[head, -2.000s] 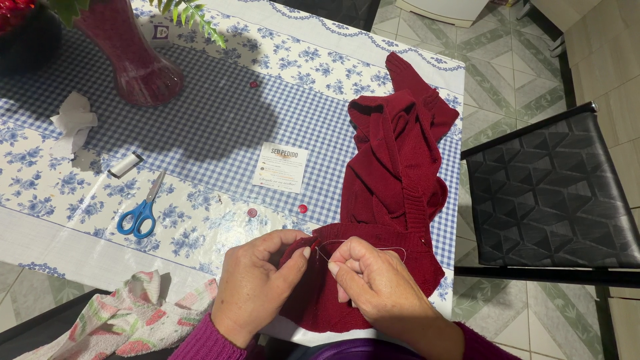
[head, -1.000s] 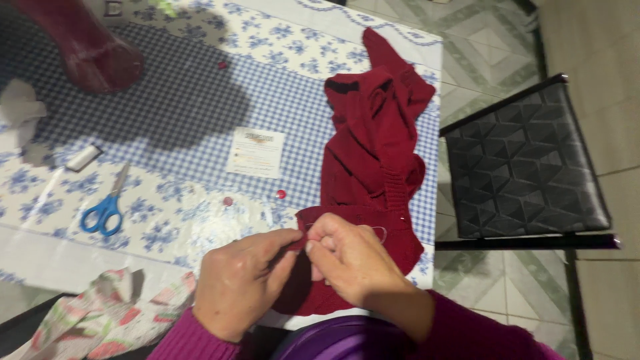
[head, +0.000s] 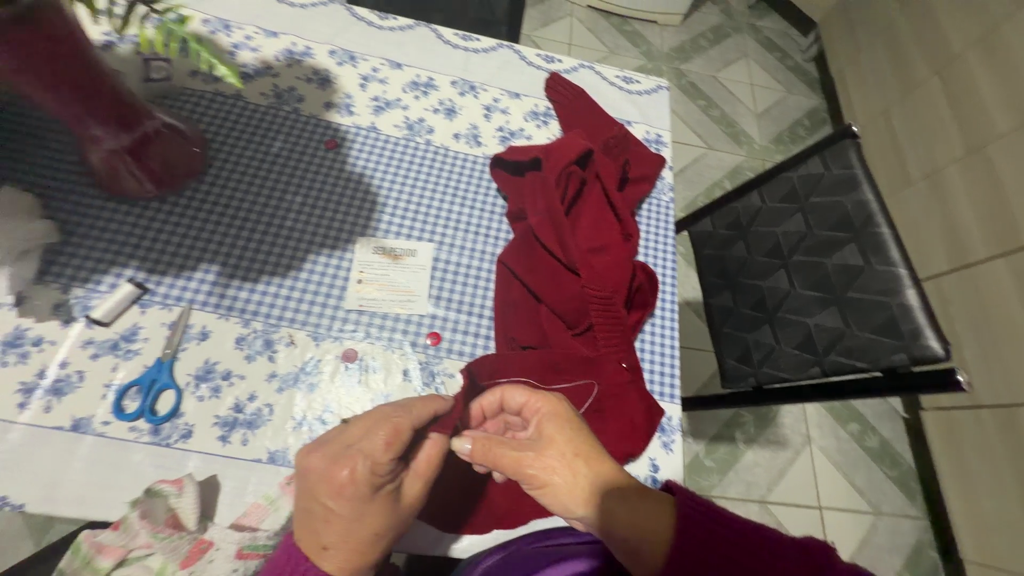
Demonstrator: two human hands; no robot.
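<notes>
A dark red knitted garment [head: 552, 312] lies along the right side of the table, its near edge bunched up between my hands. My left hand [head: 368, 472] pinches a fold of this edge between thumb and fingers. Close beside the fold, my right hand [head: 536, 448] has its thumb and fingertips together; whether a needle is between them cannot be seen. A pale thread [head: 594, 386] loops over the knit above my right hand. Blue-handled scissors [head: 152, 390], a thread spool [head: 117, 303], a red button [head: 434, 338] and a duller button [head: 350, 355] lie to the left.
A printed paper card [head: 390, 276] lies mid-table, with another small red button [head: 331, 145] beyond it. A dark red vase [head: 140, 148] with green leaves stands far left, near crumpled white material [head: 24, 244]. A patterned cloth [head: 184, 524] is at the near left edge. A black chair [head: 816, 264] stands right.
My right hand has opened its fingers somewhat and sits slightly off the fold, where both hands' fingertips met a second ago. My left hand keeps hold of the garment's edge.
</notes>
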